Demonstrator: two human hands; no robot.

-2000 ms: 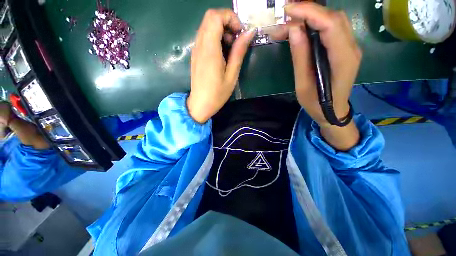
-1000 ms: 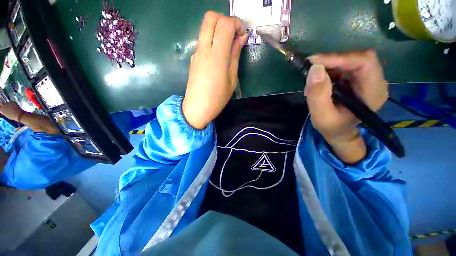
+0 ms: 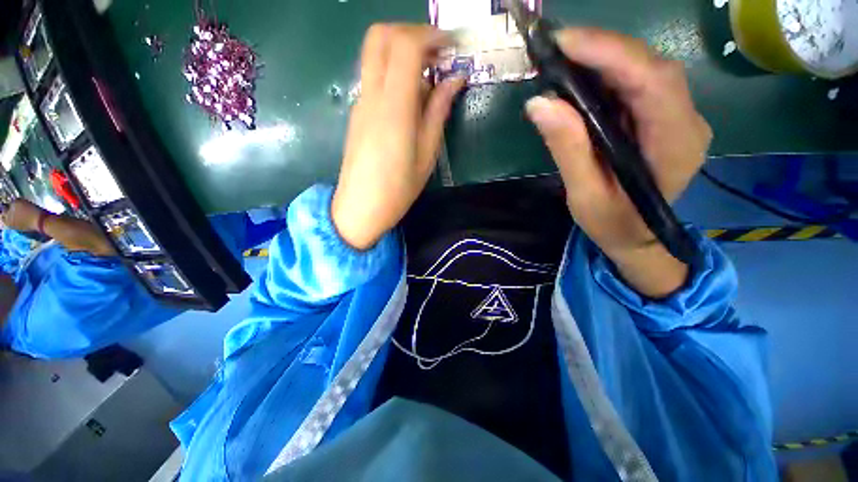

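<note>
The phone housing [image 3: 484, 42] lies on the dark green mat at the top centre, cut off by the frame's top edge. My left hand [image 3: 395, 118] is at its left and lower left, thumb and fingers at the edge near the circuit board [image 3: 461, 68]. I cannot tell if a small component is between the fingertips. My right hand [image 3: 626, 141] holds the black soldering iron [image 3: 611, 132], whose front end is over the right part of the housing, pointing up and left. The tip is blurred.
A pile of maroon and silver components [image 3: 220, 73] lies on the mat at left. A black phone tray [image 3: 141, 179] curves down the left side. A yellow-green tub with white bits [image 3: 767, 36] is at top right. A neighbour's hand [image 3: 23, 216] and blue sleeve are at far left.
My right hand has moved up towards the housing, and the iron has swung steeper, its front end higher. My left hand has shifted slightly left, its thumb and fingers wider apart.
</note>
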